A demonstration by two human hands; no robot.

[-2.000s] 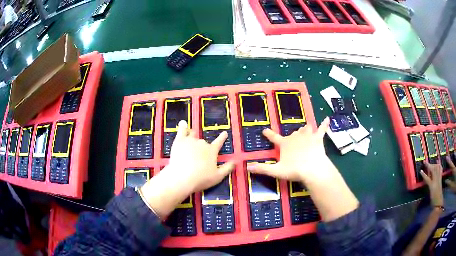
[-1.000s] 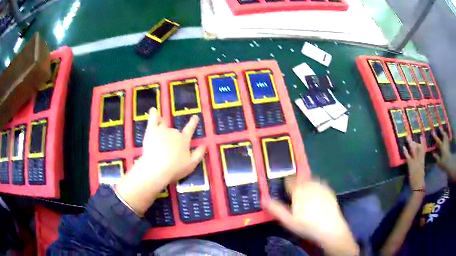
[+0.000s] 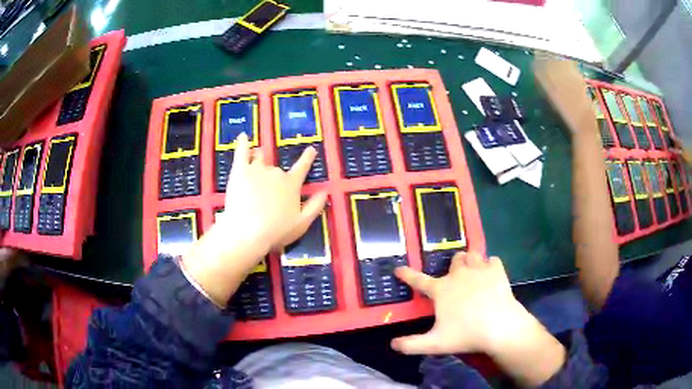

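A red foam tray (image 3: 303,188) holds keypad phones in two rows in front of me. In the back row, four screens glow blue, including this phone (image 3: 360,129); the leftmost phone (image 3: 180,152) has a dark screen. The front-row screens show no blue, some with bright glare. My left hand (image 3: 262,201) is over the left middle of the tray, fingertips on the keys of two back-row phones. My right hand (image 3: 474,304) is at the front right, a fingertip on the keys of a front-row phone (image 3: 379,247), fingers spread. Both hands hold nothing.
Loose batteries (image 3: 501,140) lie right of the tray. Another phone tray (image 3: 633,156) is at the far right, with another person's arm (image 3: 588,190) beside it. A phone tray (image 3: 80,190) and a cardboard box (image 3: 45,64) are at left. A loose phone (image 3: 254,25) lies behind.
Two, then four back-row screens have turned blue. My right hand has moved from the back row to the front right. My left hand stays over the tray. The other person's arm has reached forward.
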